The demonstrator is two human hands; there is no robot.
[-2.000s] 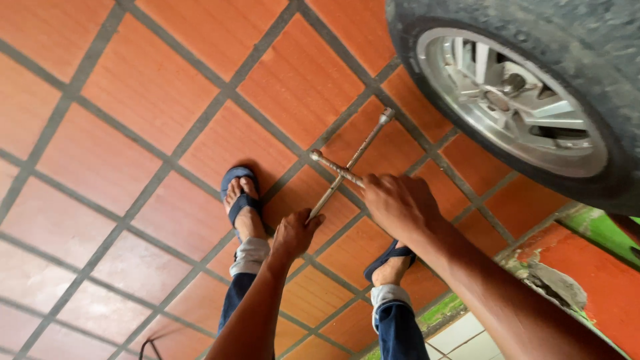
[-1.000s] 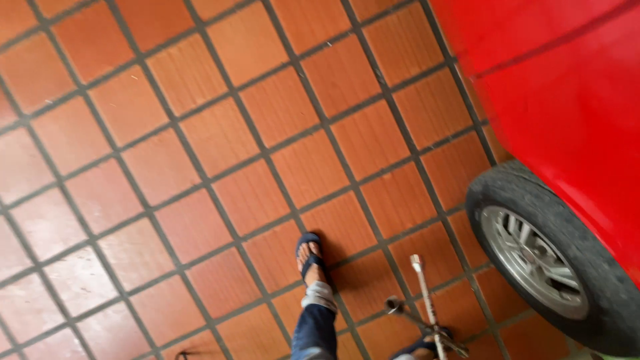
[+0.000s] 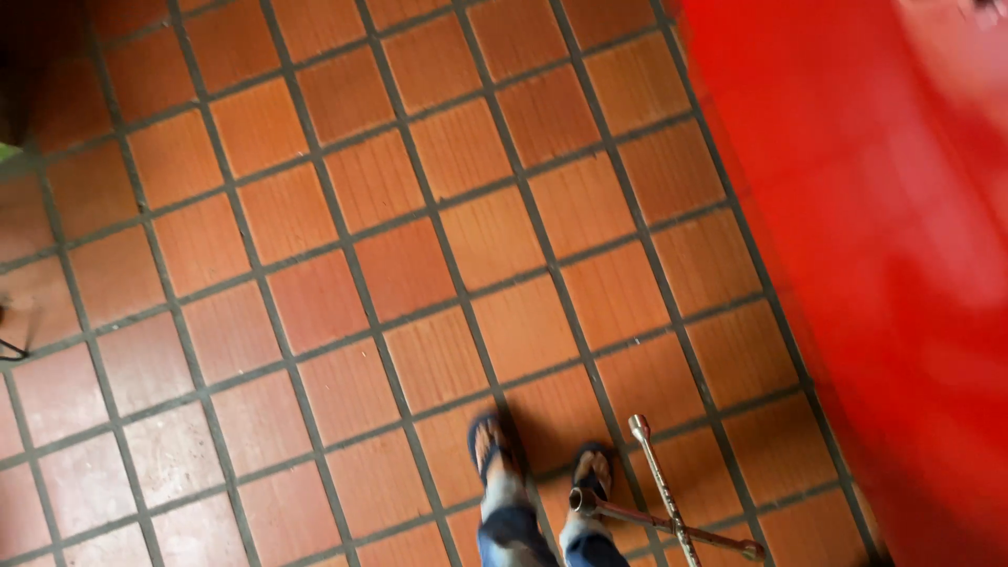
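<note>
A metal four-way lug wrench shows at the bottom edge, right of centre, its lower arm running out of the picture. One socket end overlaps my right leg in the head view, and another points up over the tiles. Neither of my hands is in the frame, so what holds the wrench is hidden. My feet, in dark blue sandals, stand on the floor beside the wrench.
The red painted body of a car fills the right side. Orange tiles with grey grout cover the floor. A thin dark object stands at the left edge.
Two seconds ago both hands were on the lug wrench beside the car wheel; now the hands and wheel are out of view. The view has swung along the car, and both feet now stand close together.
</note>
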